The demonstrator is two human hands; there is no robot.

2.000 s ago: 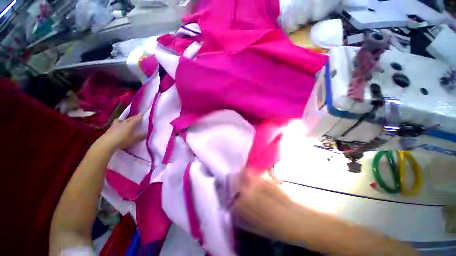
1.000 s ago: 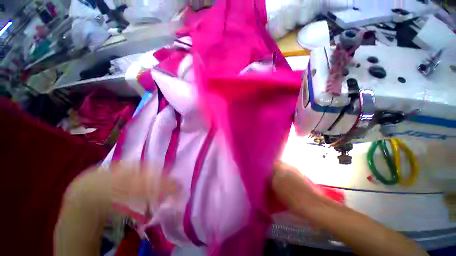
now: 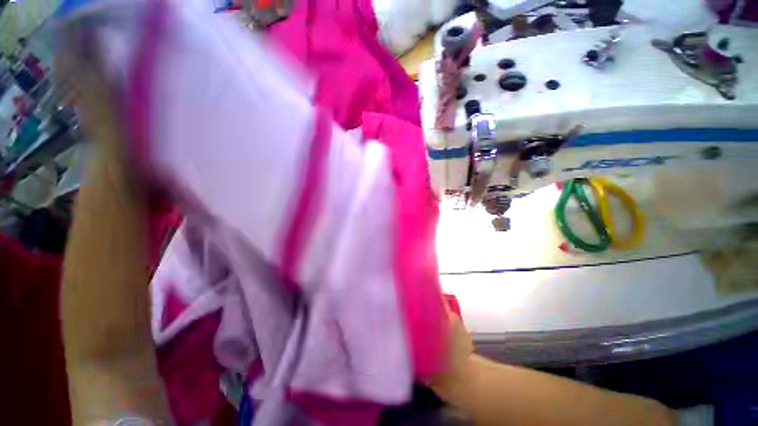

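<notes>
A pale garment panel (image 3: pixel 224 141) with magenta strips is lifted at the left and slants down to the middle, blurred. Bright pink cloth (image 3: pixel 411 241) hangs beside it, left of the needle area. My left hand (image 3: pixel 87 91) is raised at the upper left, blurred, and grips the pale panel's upper end. My right hand (image 3: pixel 453 354) is low at the middle, at the pink cloth's right edge; its fingers are partly hidden by the cloth, which it holds. The white sewing machine head (image 3: pixel 515 100) stands at the right, with its presser foot (image 3: pixel 499 223) in the lamp glare.
Snips with green and yellow handle loops (image 3: pixel 611 215) lie on the white machine bed (image 3: pixel 582 295). A dusty-pink strip (image 3: pixel 450 79) hangs on the machine head. Dark-red cloth (image 3: pixel 29 333) is at the left. A pale bundle (image 3: pixel 415 21) lies beyond the machine.
My left hand has risen to the upper left with the pale panel. The pink cloth has dropped and narrowed near my right hand. The view has shifted, so the machine appears further left and higher.
</notes>
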